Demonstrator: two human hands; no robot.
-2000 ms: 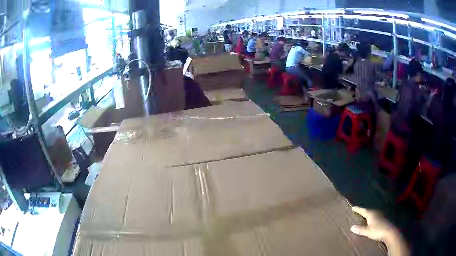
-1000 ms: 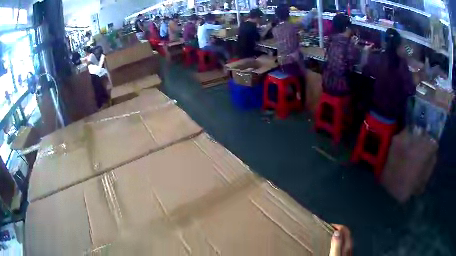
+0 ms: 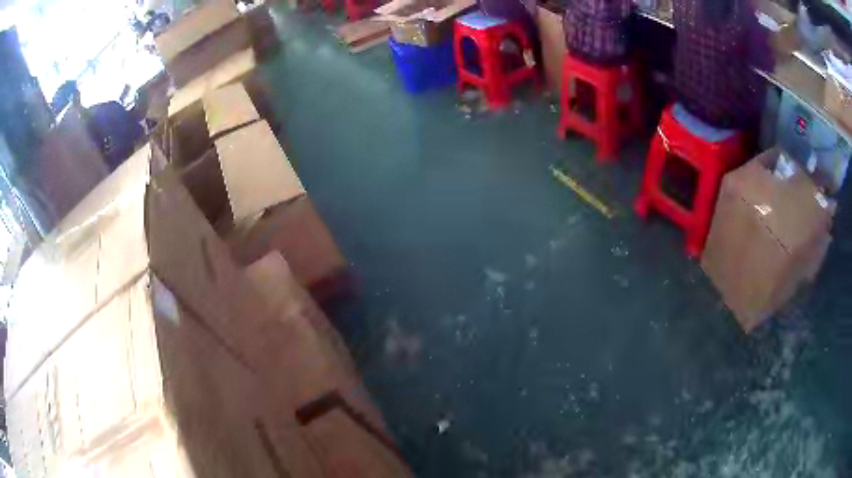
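A large flattened carton (image 3: 89, 364), brown and creased, fills the lower left, its top bright with glare. Brown cardboard with dark printed marks (image 3: 271, 373) slopes down beside it toward the floor. Beyond it stands an open carton (image 3: 257, 173) with its long flap folded outward. Neither of my hands is in the picture.
A green floor (image 3: 448, 233) with a short yellow line lies to the right. Seated people are on red stools (image 3: 687, 173) at a bench. A brown carton (image 3: 761, 238) stands at the right. A blue crate (image 3: 420, 65) under an open carton and more cartons (image 3: 205, 37) are farther back.
The view has turned right and down. My right hand, at the cardboard's right edge before, is out of the picture. The large cardboard now lies at the left, and its printed side and the open carton beyond show.
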